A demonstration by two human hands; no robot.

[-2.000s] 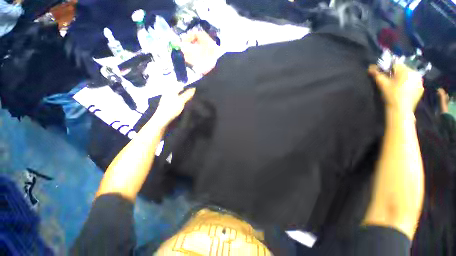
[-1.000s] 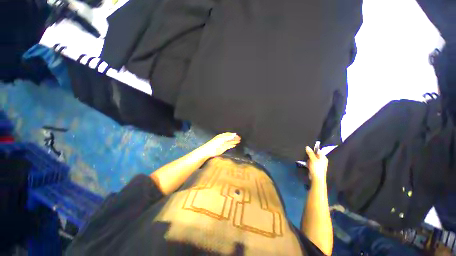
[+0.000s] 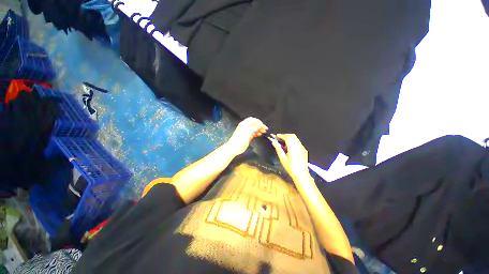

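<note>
A large black jacket (image 3: 316,69) lies spread on the white-covered table, its lower edge towards me and hanging at the table's near edge. My left hand (image 3: 247,134) pinches a bit of the black hem near the middle, close to my body. My right hand (image 3: 292,155) is just to the right of it, with fingers closed around a small object (image 3: 273,138) that touches the hem area; it looks like thread snips, but is too small to be sure. The fingertips of both hands nearly meet.
Another black jacket with several pale buttons (image 3: 397,198) lies at the right. The white table surface (image 3: 450,80) shows between the jackets. Several blue plastic crates (image 3: 102,171) with dark items stand on the worn blue floor (image 3: 139,128) at the left. Hanger hooks (image 3: 143,22) stick out at the upper left.
Both hands have come down from the jacket's upper part to its lower edge. In the last second my right hand has moved left, beside my left hand. The view has tilted down.
</note>
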